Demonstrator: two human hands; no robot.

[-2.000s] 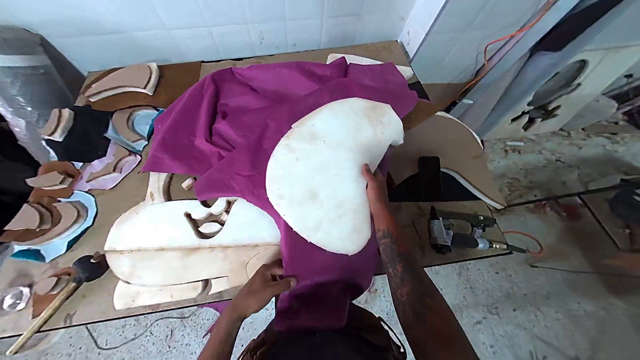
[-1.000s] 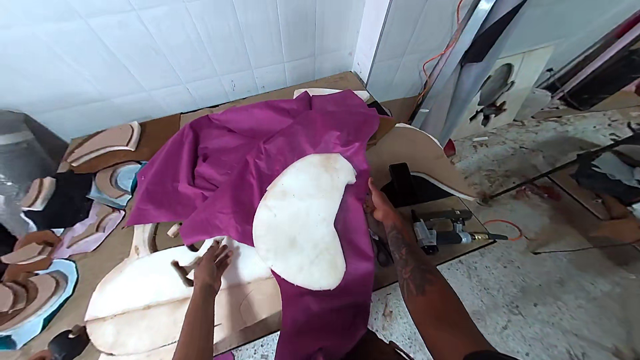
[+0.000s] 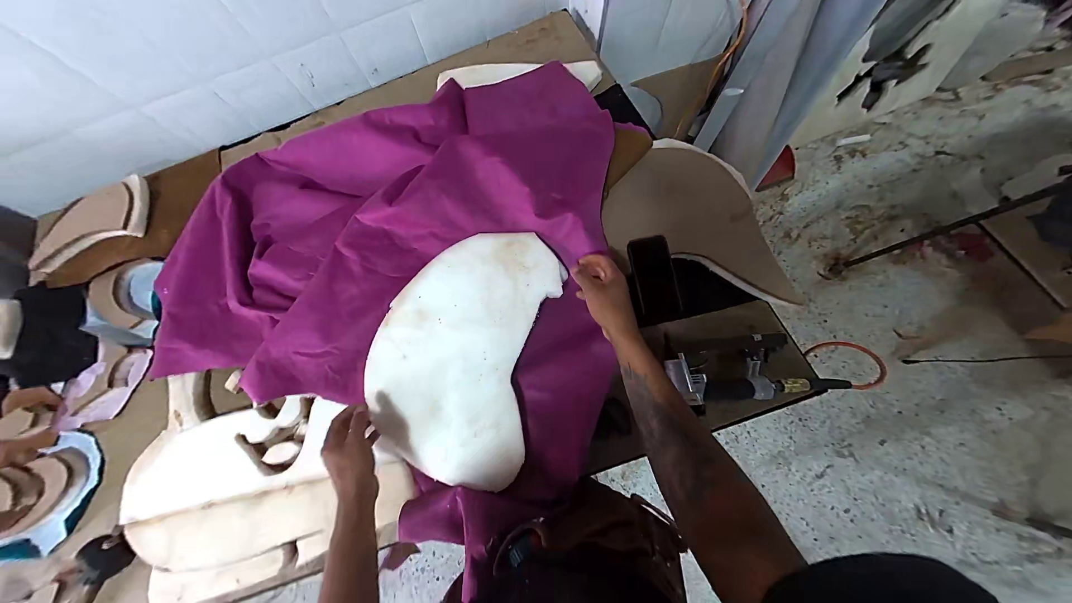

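A kidney-shaped white foam panel (image 3: pixel 461 360) lies on a large sheet of purple leather-like material (image 3: pixel 511 180), which is draped in folds over the workbench and hangs over its near edge. My left hand (image 3: pixel 348 444) is at the lower left edge of the sheet, beside the panel; its fingertips are partly hidden against the material. At the panel's upper right, my right hand (image 3: pixel 599 280) rests on the sheet's right edge with bent fingers. Whether either hand pinches the material cannot be made out.
Cut foam pieces (image 3: pixel 243 494) lie at the lower left, with smaller padded pieces (image 3: pixel 92 226) along the bench's left. A pneumatic staple gun (image 3: pixel 729 377) with an orange hose sits at the right corner, near a black box-like object (image 3: pixel 656 276) and a brown curved panel (image 3: pixel 695 209).
My left hand has moved from the foam pieces to the purple sheet's left edge since one second ago. The white panel was turned differently two seconds ago. The view has shifted.
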